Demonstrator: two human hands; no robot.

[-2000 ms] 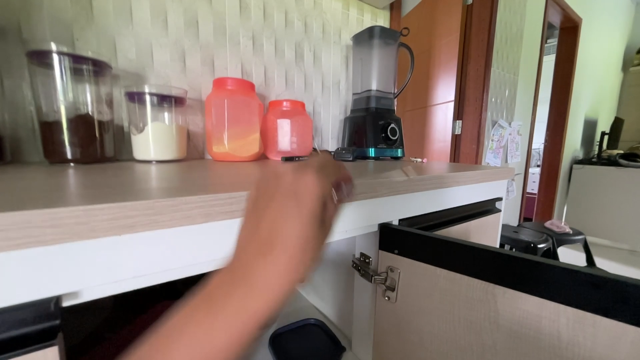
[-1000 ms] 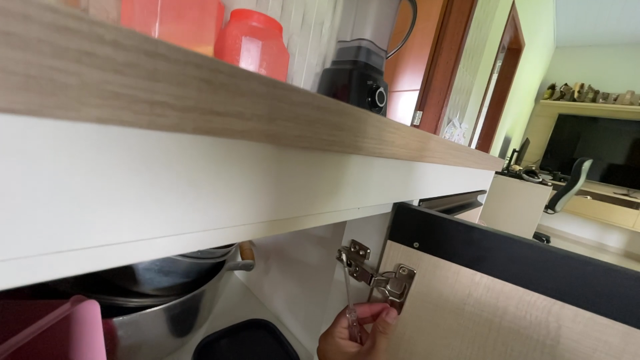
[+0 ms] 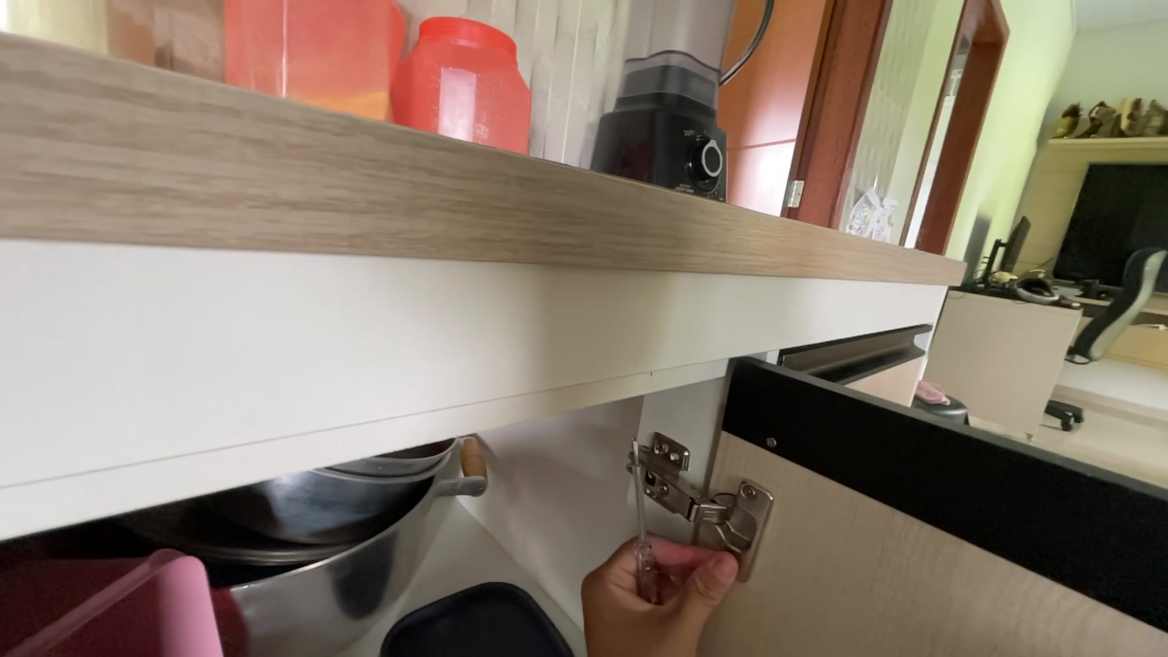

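My left hand (image 3: 652, 593) is low at the centre, closed around the clear handle of a small screwdriver (image 3: 641, 520). Its thin metal shaft points up, with the tip beside the arm of a metal cabinet hinge (image 3: 671, 484). Whether the tip touches a screw, I cannot tell. The hinge joins the cabinet's inner side wall to an open door (image 3: 876, 547) of light wood grain with a black top edge. My thumb is close to the hinge cup plate on the door. My right hand is out of view.
A wood-grain countertop (image 3: 411, 205) overhangs the cabinet, carrying red plastic jars (image 3: 465, 87) and a blender (image 3: 666, 137). Inside the cabinet are metal pots (image 3: 319, 584), a pink container (image 3: 187, 607) and a dark tray (image 3: 474, 625). A drawer front (image 3: 853, 356) stands behind the door.
My left hand has gone from the countertop edge down to the hinge, where it was also one second ago with the screwdriver. The view has dropped and tilted.
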